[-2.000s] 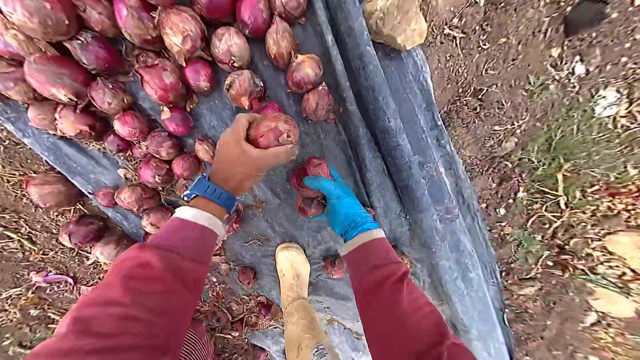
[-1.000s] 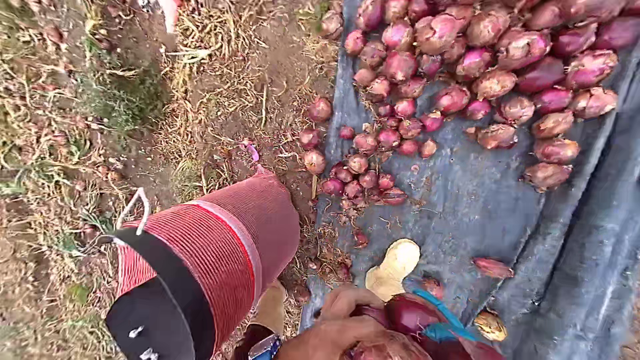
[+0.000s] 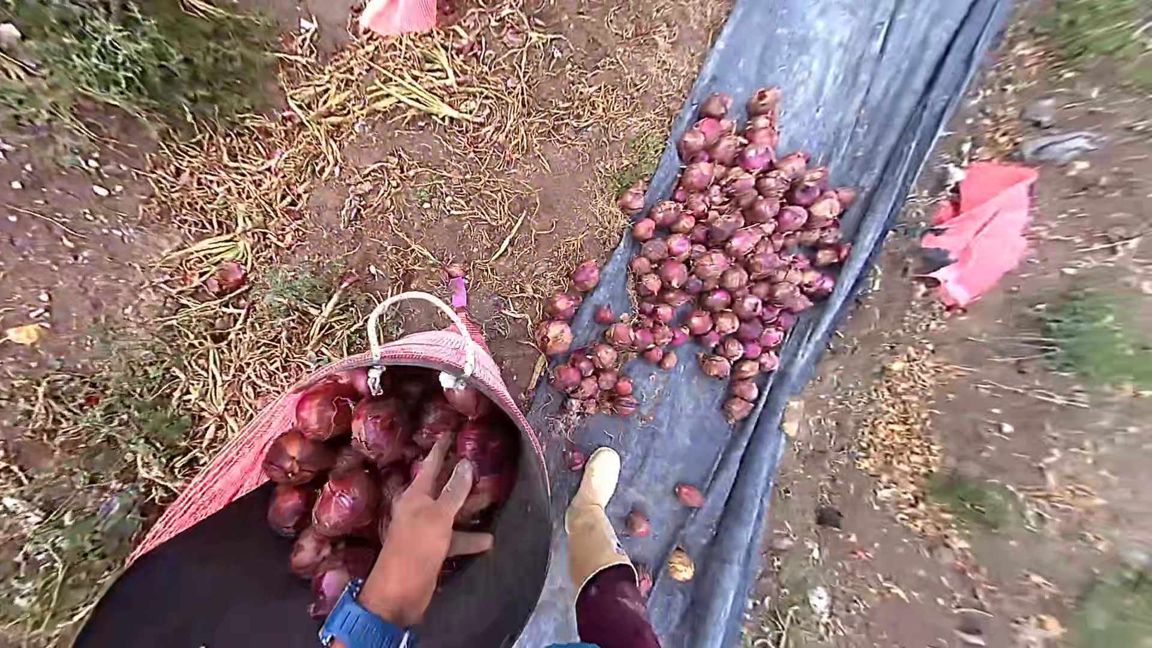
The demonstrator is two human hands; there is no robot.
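Red onions point(image 3: 346, 504) lie inside a pink mesh sack point(image 3: 238, 450) lined at its mouth with a dark sheet and fitted with a white looped handle point(image 3: 423, 297). My left hand point(image 3: 423, 531), bare and with a blue watch at the wrist, reaches into the mouth with fingers spread, touching or just over the onions; I see no onion gripped. My right hand is out of sight; only a bit of blue shows at the bottom edge. A large pile of red onions point(image 3: 729, 243) rests on a grey-blue plastic sheet point(image 3: 837, 81) ahead.
My boot point(image 3: 594, 504) stands on the sheet, with a few loose onions point(image 3: 689, 495) beside it. Dry onion leaves point(image 3: 405, 90) cover the soil at the left. A pink mesh piece point(image 3: 990, 225) lies right of the sheet, and another point(image 3: 399, 13) at the top.
The view has swung away from close over the pile. My left hand, earlier holding onions, is now in the sack's mouth with fingers spread. My blue-gloved right hand has gone from view.
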